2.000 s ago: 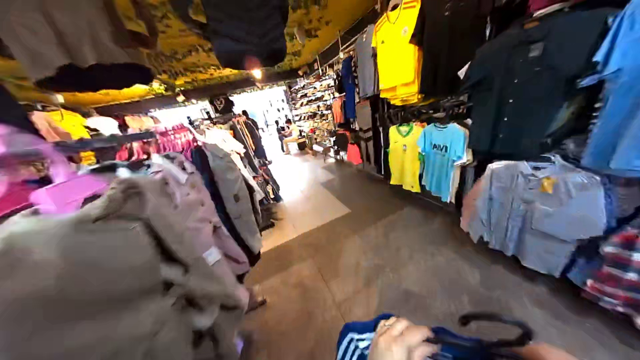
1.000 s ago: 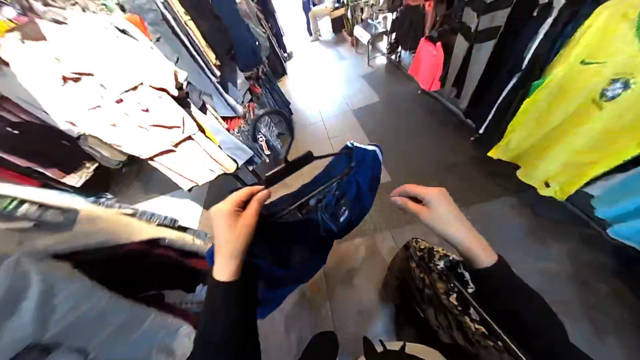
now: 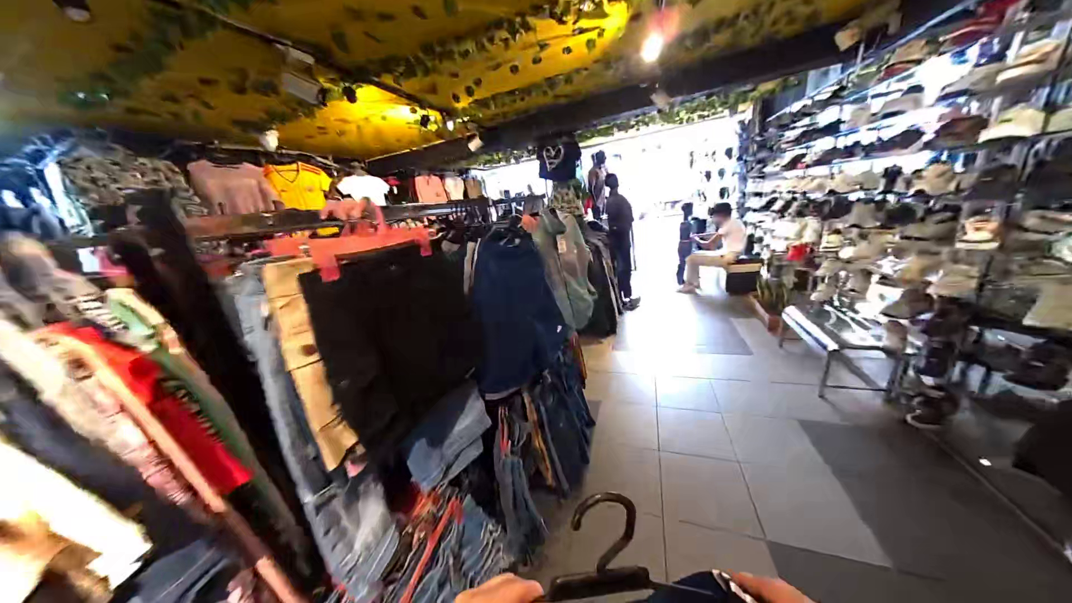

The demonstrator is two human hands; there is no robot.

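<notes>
At the bottom edge, a black plastic hanger point(image 3: 605, 536) stands with its hook up, and a dark garment with a white stripe point(image 3: 699, 586) hangs on it, mostly out of view. My left hand point(image 3: 501, 589) is at the left end of the hanger, only its fingers showing. My right hand point(image 3: 766, 589) is at the garment's right side, with its fingers against the striped cloth. Ahead on the left, dark trousers point(image 3: 394, 327) hang from a coral-red hanger point(image 3: 368, 243), beside a dark blue garment point(image 3: 512, 301) on the rack.
Racks of clothes line the left, with denim point(image 3: 452, 435) low down. A tiled aisle point(image 3: 703, 427) runs towards a bright doorway. A metal bench point(image 3: 825, 327) and shelves of caps point(image 3: 913, 176) stand on the right. Farther off, a person sits point(image 3: 722, 243) and another stands point(image 3: 620, 234).
The view has swung up and left from the one-second-old frame. Both hands are now lower in view at the hanger and garment; the right hand was apart from the garment then.
</notes>
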